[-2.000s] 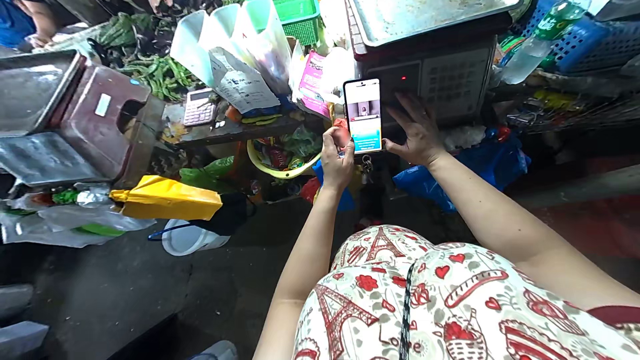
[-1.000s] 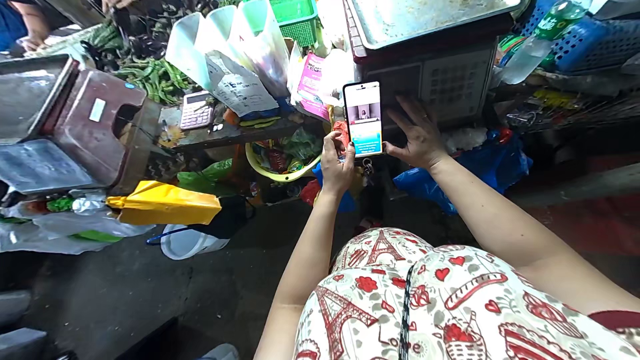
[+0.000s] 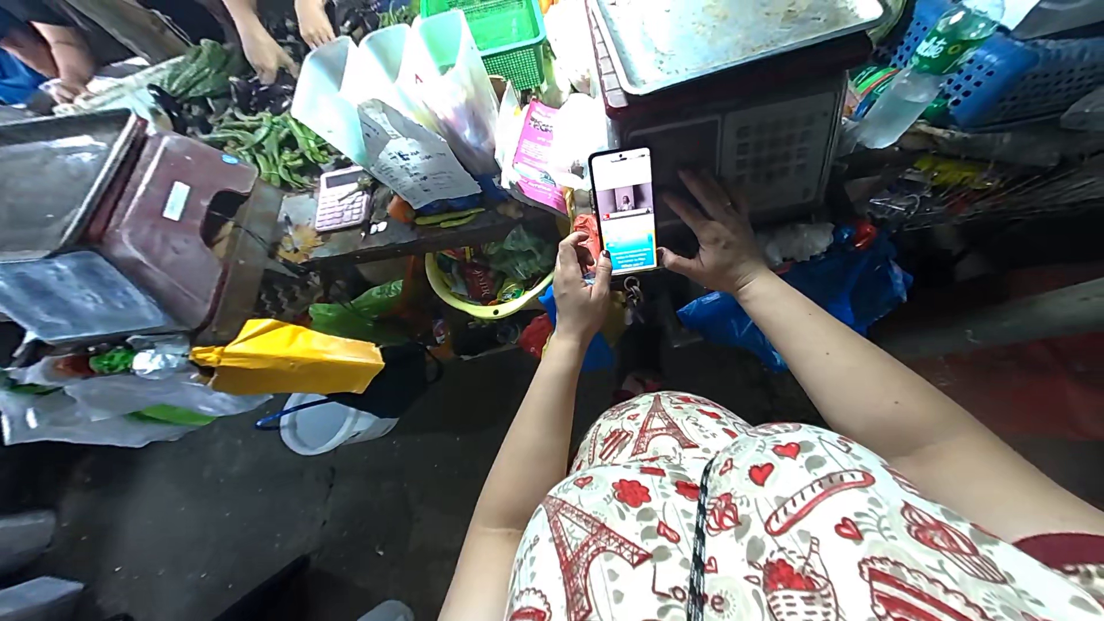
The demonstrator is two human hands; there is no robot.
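Note:
A smartphone (image 3: 627, 228) with its screen lit is upright in my left hand (image 3: 583, 289), whose thumb lies along the lower left edge. My right hand (image 3: 718, 231) has its fingers spread in front of the dark face of a weighing scale (image 3: 780, 155); its thumb reaches to the phone's lower right corner. On top of the scale lies a metal tray (image 3: 733, 34). Below and left of the phone is a yellow basket (image 3: 496, 309) holding packets and plastic bags. Keys (image 3: 633, 289) hang just under the phone.
A pink calculator (image 3: 342, 200), green chili peppers (image 3: 272, 142) and plastic containers (image 3: 392, 78) occupy the stall at left. Another scale (image 3: 177, 224) stands at far left, a yellow packet (image 3: 293, 358) beside it. At upper left are another person's hands (image 3: 267, 52). A bottle (image 3: 923, 78) leans at upper right.
The other person's hands at upper left have come further into view over the vegetables. My hands and the phone stay in about the same place.

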